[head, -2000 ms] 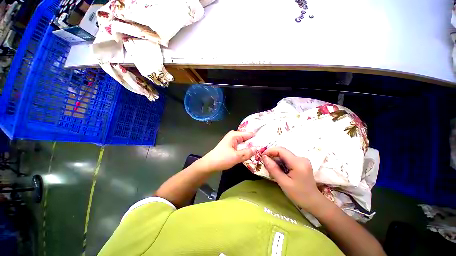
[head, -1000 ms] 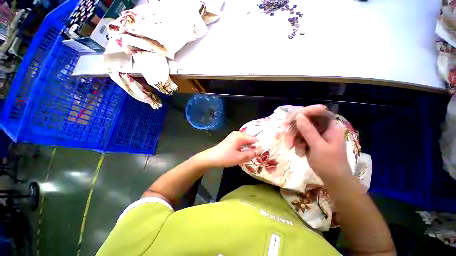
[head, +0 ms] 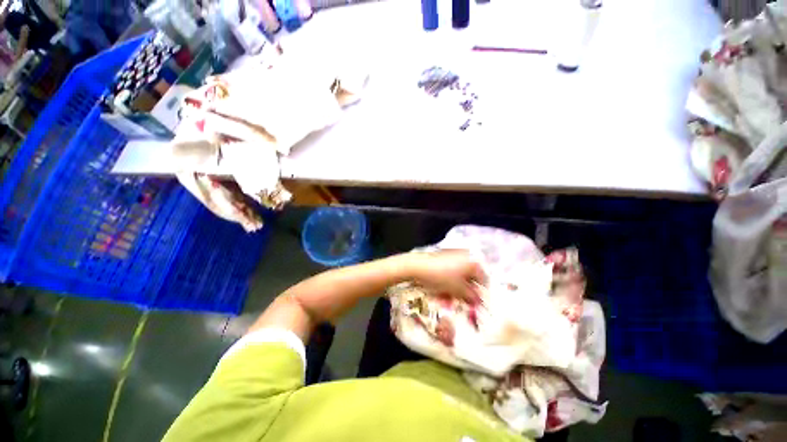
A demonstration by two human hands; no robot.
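Note:
The cream floral garment lies bunched on my lap, with red flowers and brown-green leaves. My left hand is on top of it, slightly blurred, its fingers curled into the cloth. My right hand and forearm are not visible. No needle or thread can be made out. Small dark buttons lie loose on the white table, beside a greyish cluster of them.
Another floral garment hangs over the table's left corner. A blue crate, a spool box and a blue bin are at left. Floral cloth hangs at right. A dark red stick lies on the table.
My view has shifted, showing more of the table's far side. My left hand has moved right, over the garment. My right hand, earlier at the cloth and then lifted above it, has gone from view.

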